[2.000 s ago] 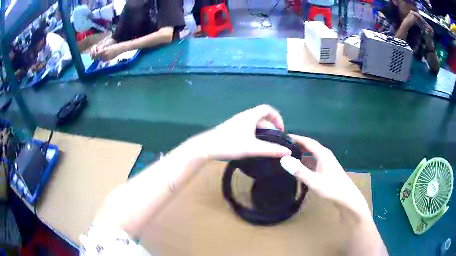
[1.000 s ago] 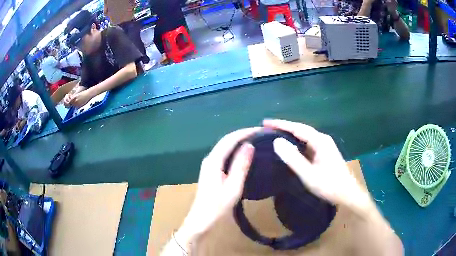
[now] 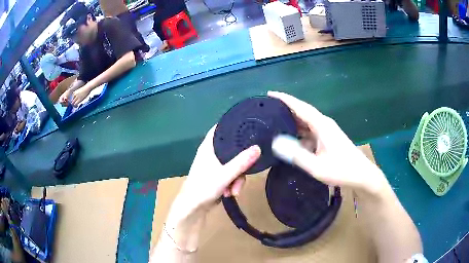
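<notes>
Black over-ear headphones are held over the cardboard sheet [image 3: 169, 205]. The upper ear cup [image 3: 252, 126] faces me and shows a flat dark plate with a faint pattern of small holes. The second ear cup [image 3: 297, 198] lies lower, inside the curved headband [image 3: 288, 239]. My left hand [image 3: 205, 177] grips the upper cup's left side, thumb on its face. My right hand [image 3: 329, 146] holds the cup's right side, its thumb, with a pale cover on the tip, over the lower right of the face and blurred.
A light-green fan [image 3: 441, 146] stands at right. A dark green conveyor [image 3: 169, 126] runs behind, with another black headset [image 3: 66, 157] on it at left. A blue tray [image 3: 50, 231] and second cardboard [image 3: 85, 215] are at left. Pale boxes [image 3: 356, 19] and a person [image 3: 105, 49] are opposite.
The upper cup has turned its flat patterned face towards me and risen slightly. Both thumbs now rest on or over that face. Earlier the hands were closed over the cup's top. The camera view has shifted.
</notes>
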